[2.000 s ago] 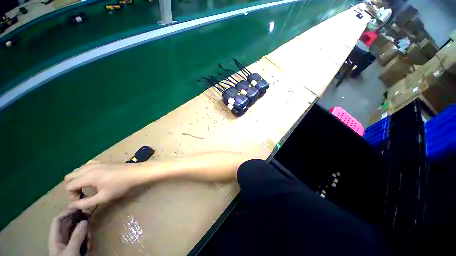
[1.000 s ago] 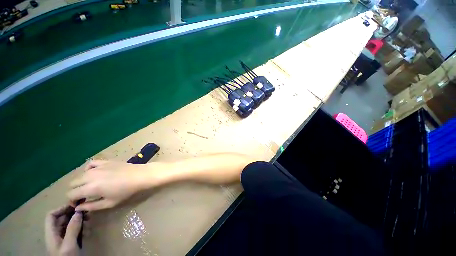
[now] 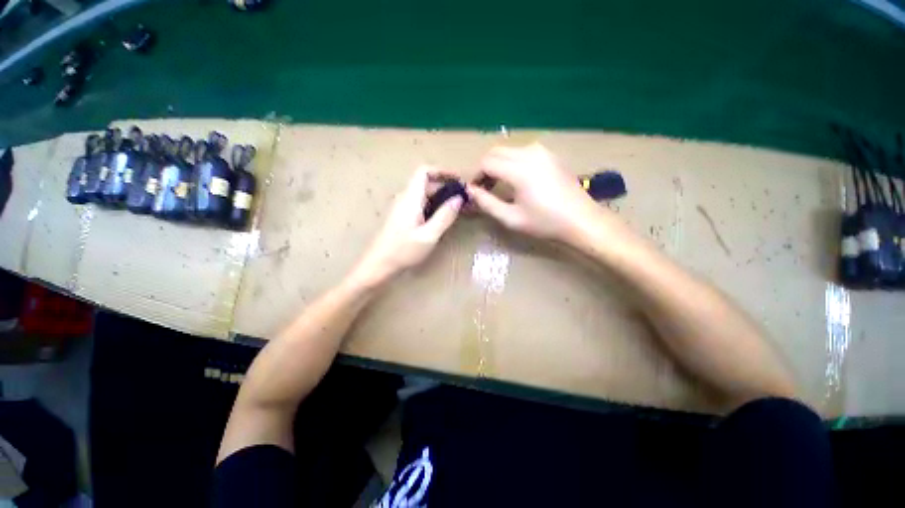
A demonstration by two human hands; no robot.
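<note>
My left hand (image 3: 422, 223) holds a small black unit (image 3: 444, 201) above the middle of the cardboard-covered bench (image 3: 397, 308). My right hand (image 3: 526, 189) is at the unit's right end, with fingertips pinched together on a thin dark part, perhaps its cable; the fingers hide most of it. Another black unit (image 3: 606, 185) with a yellow band lies just right of my right hand, its left end partly hidden.
A row of looped units (image 3: 174, 189) stands at the left of the bench. Straight-cable units (image 3: 875, 248) stand at the right edge. A green conveyor belt (image 3: 417, 64) runs beyond, with black units at far left. Small tan pieces (image 3: 224, 375) lie below the bench.
The view has swung left and levelled, bringing the looped row and both forearms into view. Both hands remain together at the held unit. The straight-cable units now sit at the right edge.
</note>
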